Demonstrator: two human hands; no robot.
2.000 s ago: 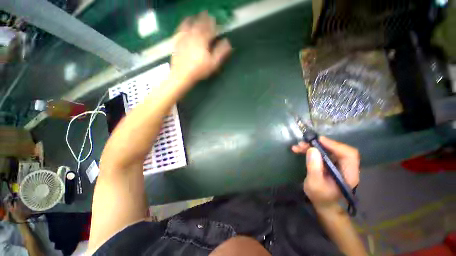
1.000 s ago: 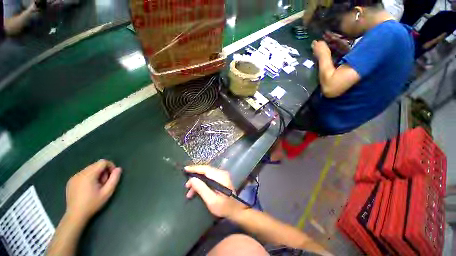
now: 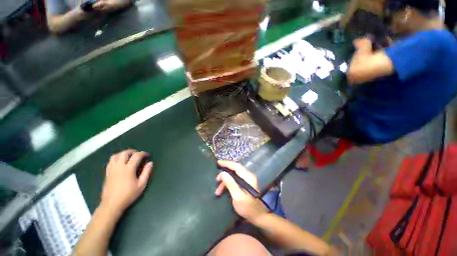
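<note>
My right hand (image 3: 240,190) holds the black soldering iron (image 3: 239,180) like a pen, at the near edge of the solder-covered pad (image 3: 233,137). Its metal tip is blurred and cannot be made out. Silvery strands and scraps lie on the brown pad. My left hand (image 3: 125,177) rests on or just over the dark green bench top, left of the pad, fingers curled a little. I see nothing in it, but its palm side is hidden. The white component tray (image 3: 62,215) lies left of my left forearm, blurred.
A large brown carton (image 3: 220,40) stands behind the pad, with a dark fan grille (image 3: 220,102) before it. A dark box (image 3: 270,120), a tape roll (image 3: 275,82) and white pieces (image 3: 305,60) lie right. A person in blue sits at right, near red crates (image 3: 421,200). The green conveyor (image 3: 110,95) runs beyond.
The view first swung right, bringing in the carton and crates, then shifted slightly back left. My left hand came back from the conveyor side to the bench. The iron stays in my right hand.
</note>
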